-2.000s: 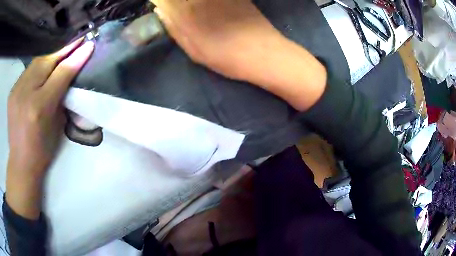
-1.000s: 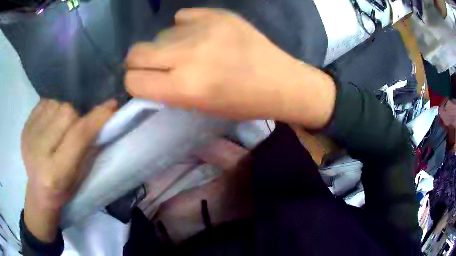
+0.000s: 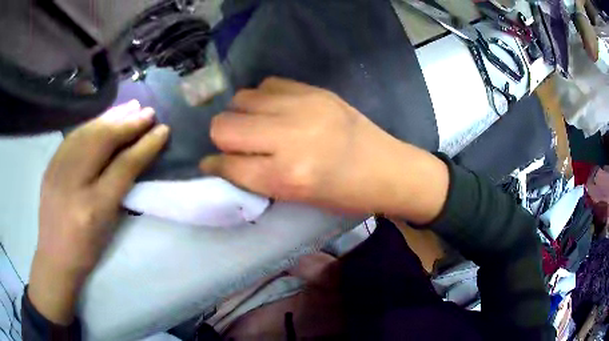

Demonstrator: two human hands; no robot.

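Note:
A dark grey fabric panel [image 3: 320, 53] lies across the machine table, under and between my hands. A white lining piece [image 3: 193, 200] shows from beneath its near edge. My left hand [image 3: 93, 180] presses flat on the panel's left part, fingertips near the needle area [image 3: 133, 76]. My right hand [image 3: 300, 140] has curled fingers gripping the panel's near edge to the right of my left hand. A grey-white block [image 3: 204, 84] sits just above the cloth between the hands. The needle itself is not clear.
The dark sewing machine part [image 3: 53, 73] fills the upper left. Black-handled shears [image 3: 494, 63] lie at the upper right. A dark cloth piece [image 3: 517, 143] hangs over the table edge [image 3: 461, 126]. Bundled pieces and scraps [image 3: 567, 213] crowd the far right. Dark clothing [image 3: 394, 286] covers my lap.
The panel's near edge and my left hand have moved up towards the needle area. My right hand has shifted slightly right and down. The white piece shows more fully, and the shears are more in view.

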